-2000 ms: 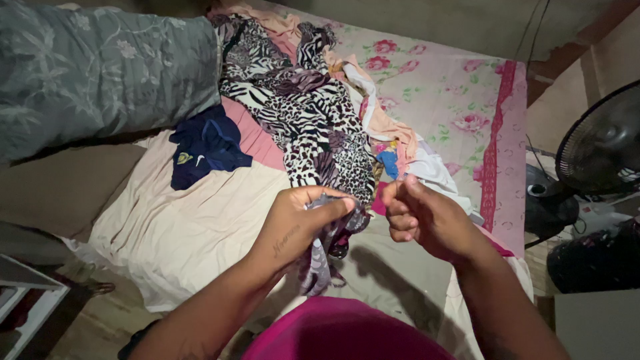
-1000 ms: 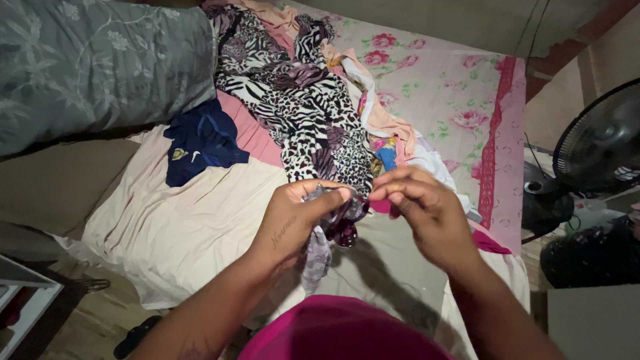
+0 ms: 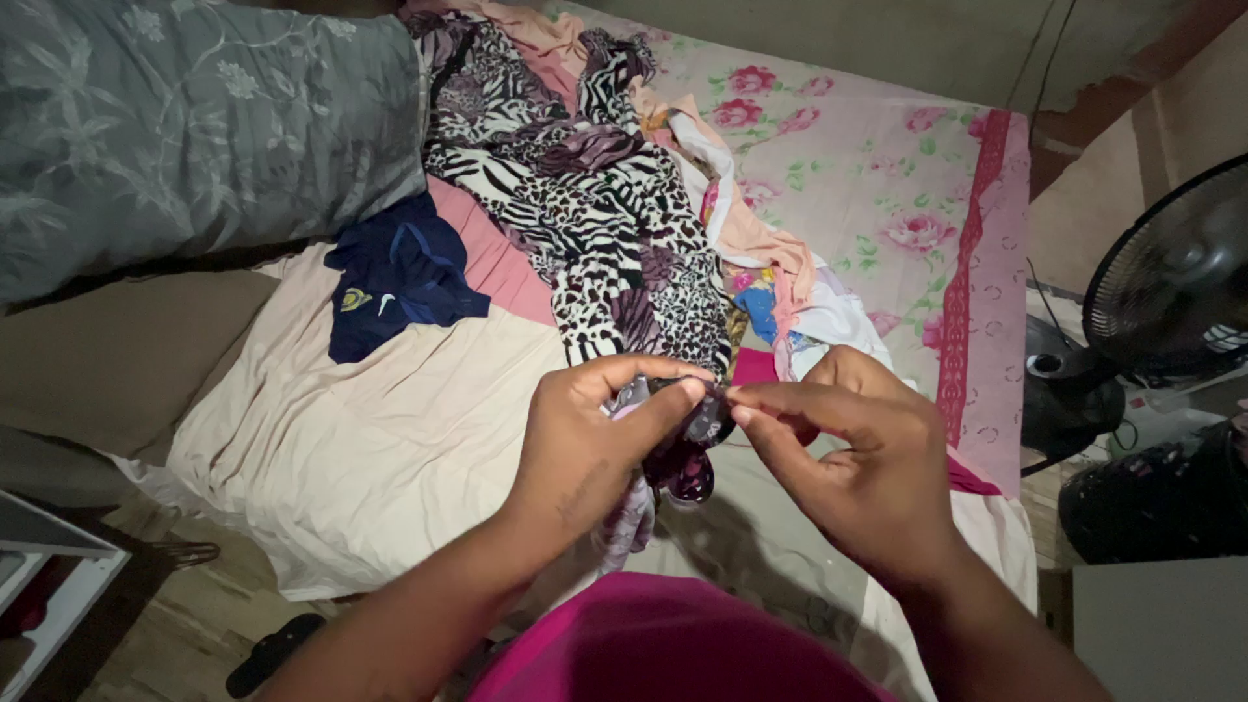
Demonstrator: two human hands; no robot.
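My left hand [image 3: 595, 439] pinches a bunched patterned cloth [image 3: 629, 522] between thumb and forefinger, and part of it hangs below the hand. My right hand [image 3: 848, 429] has its thumb and forefinger closed on the cloth's upper edge, close to the left fingertips; whether anything else is in that pinch is too small to tell. Beyond both hands, an animal-print garment [image 3: 624, 224] lies stretched over the bed. Navy sports shorts [image 3: 400, 278] rest to its left. Peach and white clothes [image 3: 760, 229] lie crumpled along its right side.
A grey floral pillow [image 3: 214, 136] and a brown cushion [image 3: 117, 351] lie at the left. Cream fabric [image 3: 390, 439] covers the near bed, and a pink floral sheet [image 3: 858, 175] the far right. A black fan [image 3: 1170, 273] stands at right; a white shelf unit [image 3: 73, 604] is lower left.
My right hand was apart from the left two seconds ago; it has come in to the left fingertips, at the cloth. My left hand keeps its pinch on the cloth.
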